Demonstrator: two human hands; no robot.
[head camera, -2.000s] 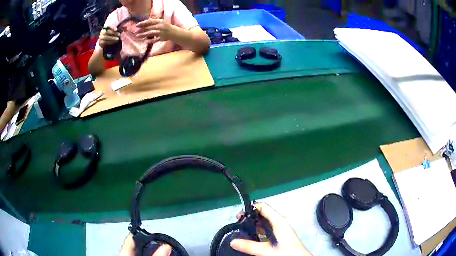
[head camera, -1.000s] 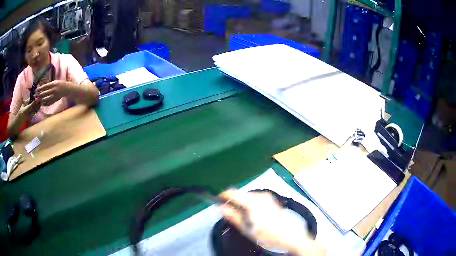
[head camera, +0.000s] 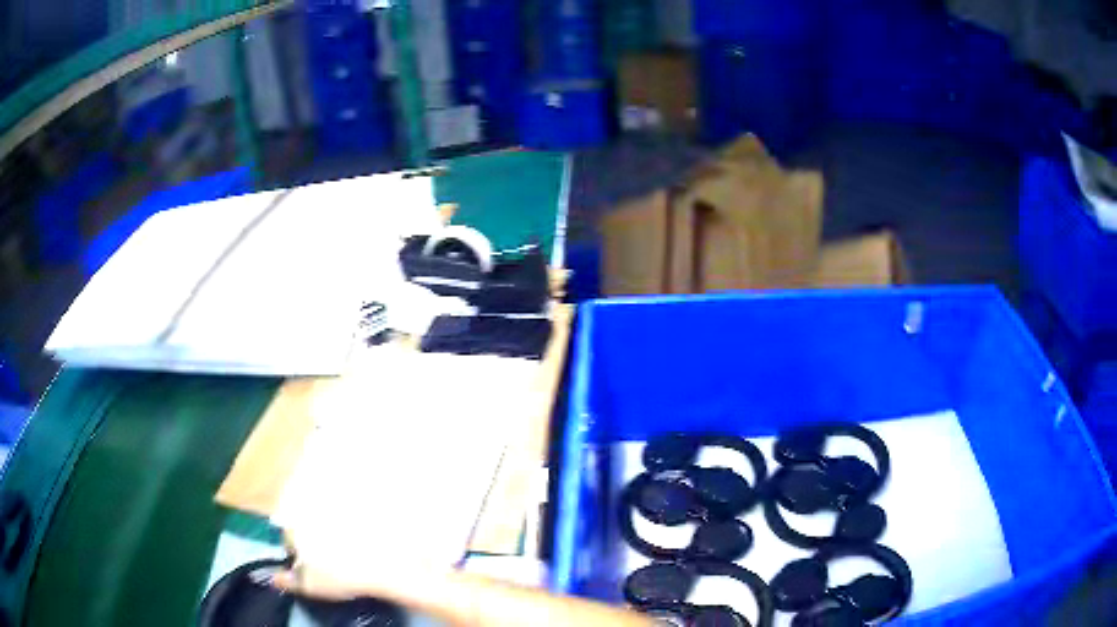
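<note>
My right hand (head camera: 380, 585) is a blurred shape at the bottom edge, stretched leftward over the bench. Black over-ear headphones (head camera: 245, 598) lie at its fingertips, cut off by the edge; blur hides whether the fingers grip them. More black parts show just below the hand. My left hand is out of the picture. A large blue bin (head camera: 784, 331) stands at the right. Several black headphones (head camera: 805, 486) lie in it in two columns on a white liner sheet (head camera: 962, 490), the lowest ones cut off by the edge.
A record sheet (head camera: 392, 453) lies on tan cardboard (head camera: 263, 453) left of the bin. Behind it are a black flat object (head camera: 486, 334), a tape dispenser (head camera: 459, 255) and a thick white sheet stack (head camera: 245, 276). The green belt (head camera: 159, 490) is at left; cartons (head camera: 747, 221) stand behind the bin.
The view has swung right, bringing the bin's inside into sight; the worker opposite has left the picture. My left hand and the upright headband it was at earlier are no longer visible.
</note>
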